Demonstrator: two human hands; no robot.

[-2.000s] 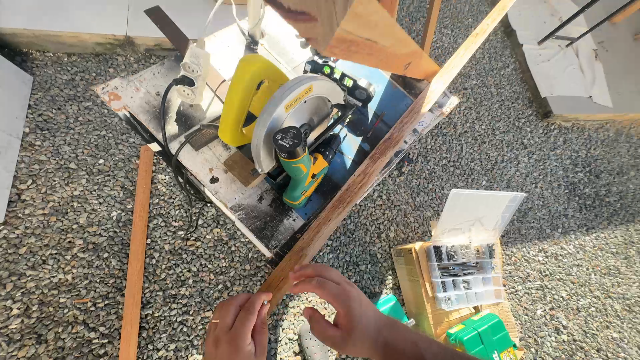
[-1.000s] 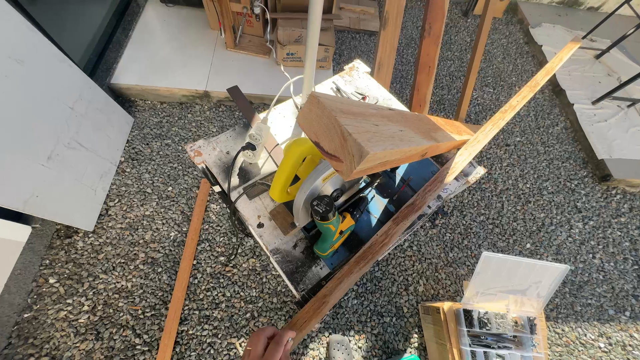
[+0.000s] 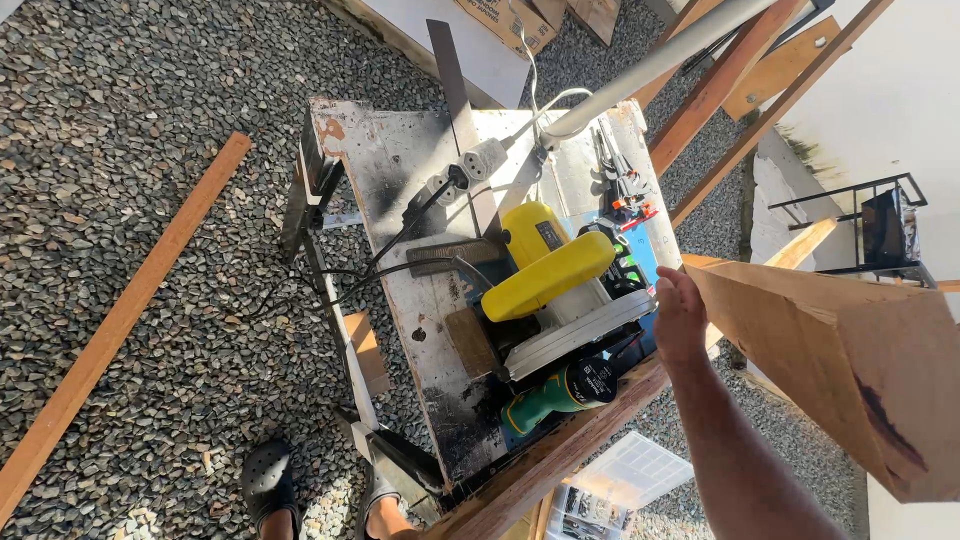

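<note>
My right hand is at the near right edge of the paint-stained worktable, its fingers against the end of a thick wooden beam. Whether it grips the beam is unclear. Left of the hand lies a yellow circular saw with a silver guard. Below the saw is a green cordless drill. A long wooden board runs diagonally along the table's edge, passing behind my forearm. My left hand is out of view.
A power strip with cords lies on the table near a grey pole. Clamps lie at the far right corner. A wooden batten rests on the gravel at left. An open plastic organizer sits below the table.
Two seconds ago both hands were at the near end of the long board; now one hand is beside the saw, by the thick beam. The view has turned and come closer to the table.
</note>
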